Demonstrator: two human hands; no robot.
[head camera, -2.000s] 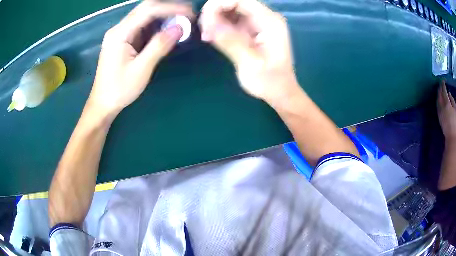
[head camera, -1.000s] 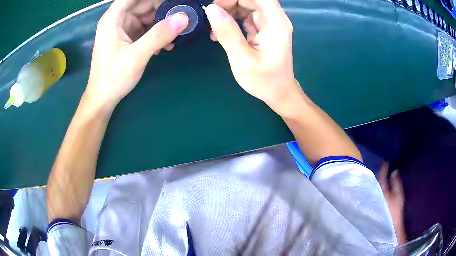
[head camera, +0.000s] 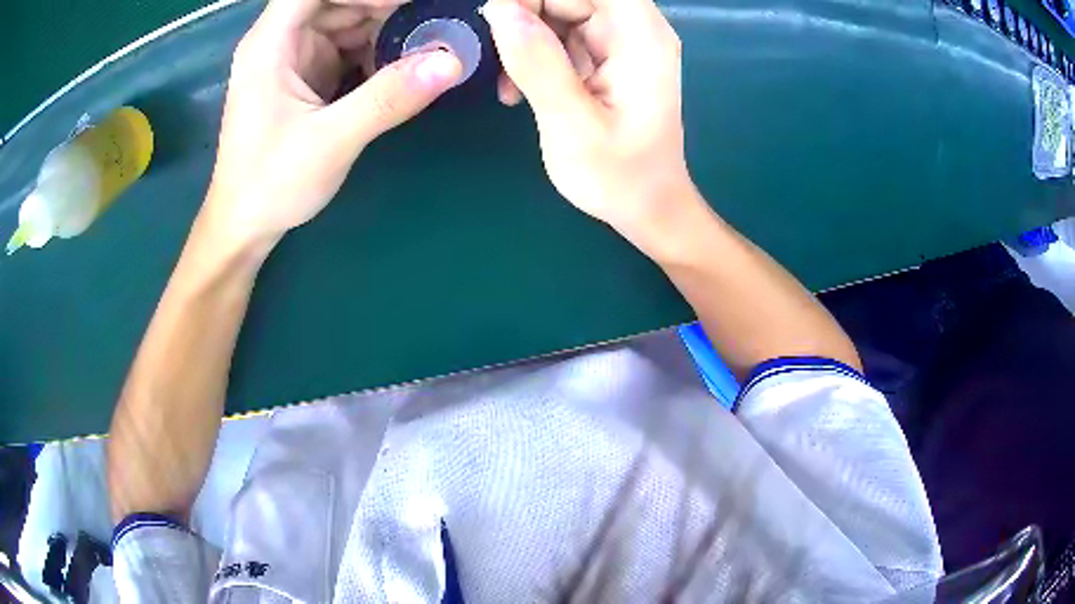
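A round black speaker driver (head camera: 453, 45) with a pale grey centre is at the top of the view. My left hand (head camera: 309, 118) grips it, thumb on the pale centre and fingers behind its left side. My right hand (head camera: 599, 118) is at its right edge, thumb and fingers pinched there. A tiny pale spot shows at the right thumb tip; what it is cannot be told. The fingertips of both hands are partly hidden or cut by the top edge.
A glue bottle (head camera: 85, 175) with a yellow lower part lies on the green bench (head camera: 472, 260) at the left, nozzle towards me. At the far right are a clear parts tray (head camera: 1052, 123) with green bits and a row of black units (head camera: 1016, 26). A dark-clothed person (head camera: 1002, 401) is at the right.
Two seconds ago the hands were blurred and apart; since then my right hand has met the driver's edge. In the last second the driver has shifted slightly right. The neighbour's hand has left view.
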